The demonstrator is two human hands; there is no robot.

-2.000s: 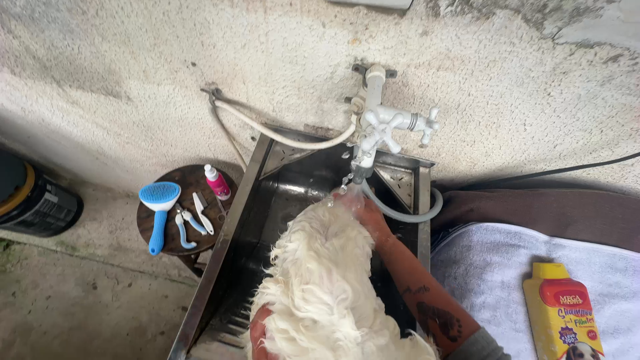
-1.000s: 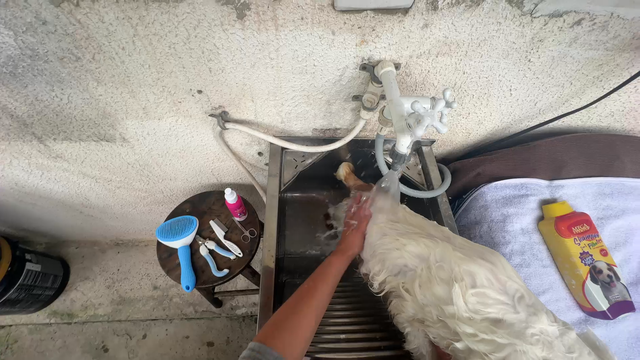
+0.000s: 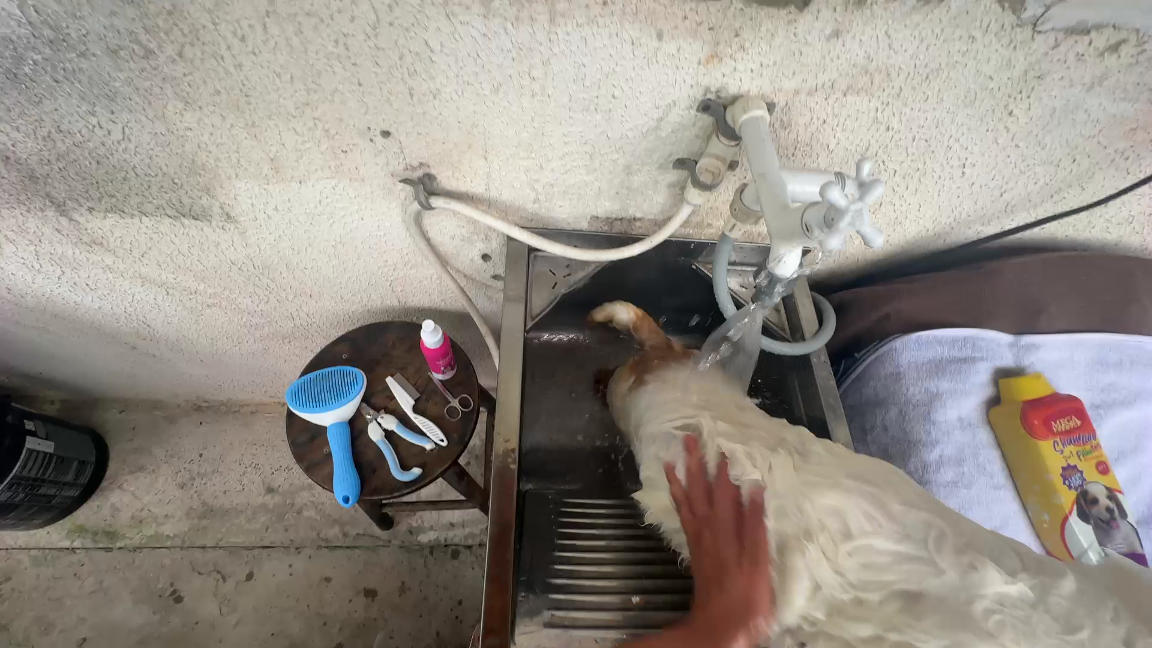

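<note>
A wet, white long-haired dog (image 3: 846, 504) stretches from the sink to the lower right. Its brownish end lies under the tap, and a brown and white part, tail or leg I cannot tell, points to the upper left. My left hand (image 3: 720, 531) rests flat on the dog's fur with fingers spread, holding nothing. Water (image 3: 733, 346) runs from the white tap (image 3: 783, 225) onto the dog. Beneath it is the dark metal sink (image 3: 508, 432) with a ribbed washboard (image 3: 616, 567). My right hand is out of view.
A round wooden stool (image 3: 337, 346) at left holds a blue slicker brush (image 3: 342, 450), nail clippers (image 3: 389, 441), a white comb (image 3: 416, 411), scissors (image 3: 452, 400) and a pink bottle (image 3: 437, 349). A yellow shampoo bottle (image 3: 1053, 468) lies on a towel (image 3: 918, 396). A black bucket (image 3: 49, 463) stands far left.
The dog has swung from lying straight down the sink to slanting toward the lower right. My left hand has moved from the dog's end near the water down to its flank. My right arm has left view.
</note>
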